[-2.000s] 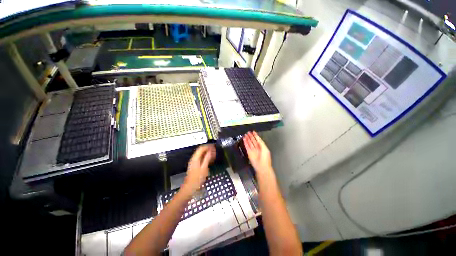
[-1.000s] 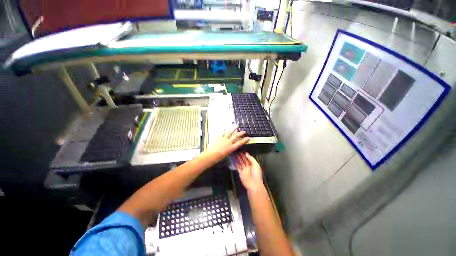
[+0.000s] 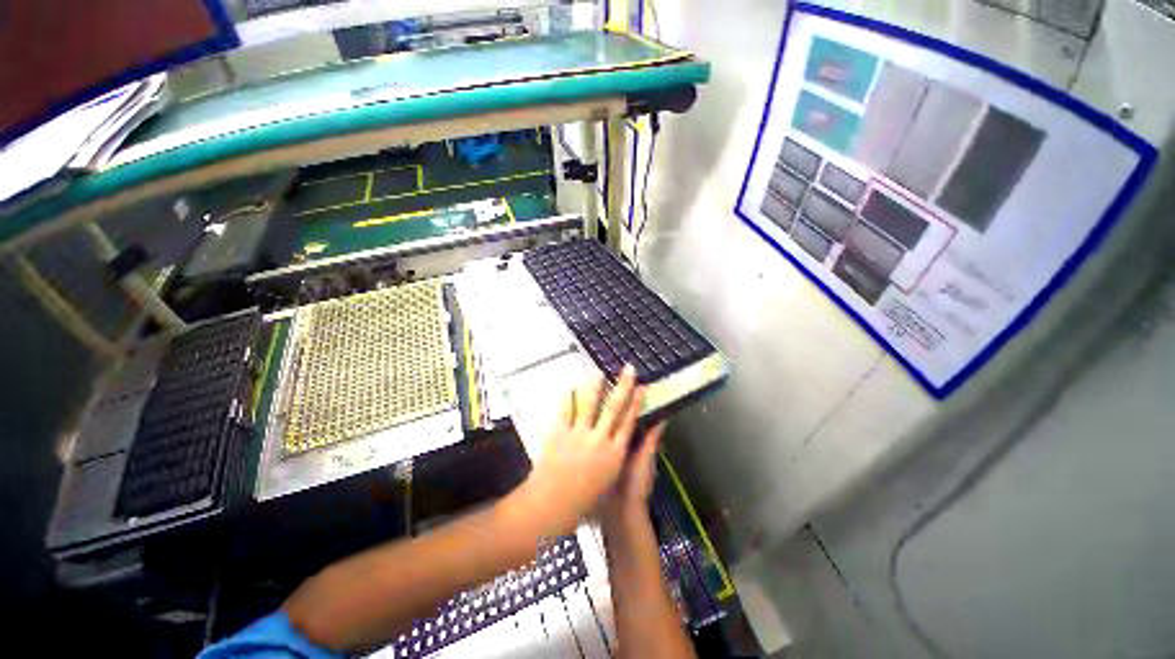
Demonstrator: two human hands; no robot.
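A silver tray plate (image 3: 522, 350) carries a black component tray (image 3: 619, 309) on the upper shelf. My left hand (image 3: 582, 451) is at the plate's front edge, fingertips on top beside the black tray's near end; its thumb is hidden. My right hand (image 3: 638, 474) is just below the front edge, partly behind my left hand; its grip is hidden.
Left of the plate lie a yellowish tray (image 3: 371, 367) and another black tray (image 3: 193, 412). Below is a white-holed black tray (image 3: 496, 599). A green-edged shelf (image 3: 387, 110) crosses above. A blue-framed chart (image 3: 947, 193) hangs on the right wall.
The view has shifted and come closer to the shelf. My hands have come from apart below the shelf to the plate's front edge, where they remain. The plate now looks more slanted.
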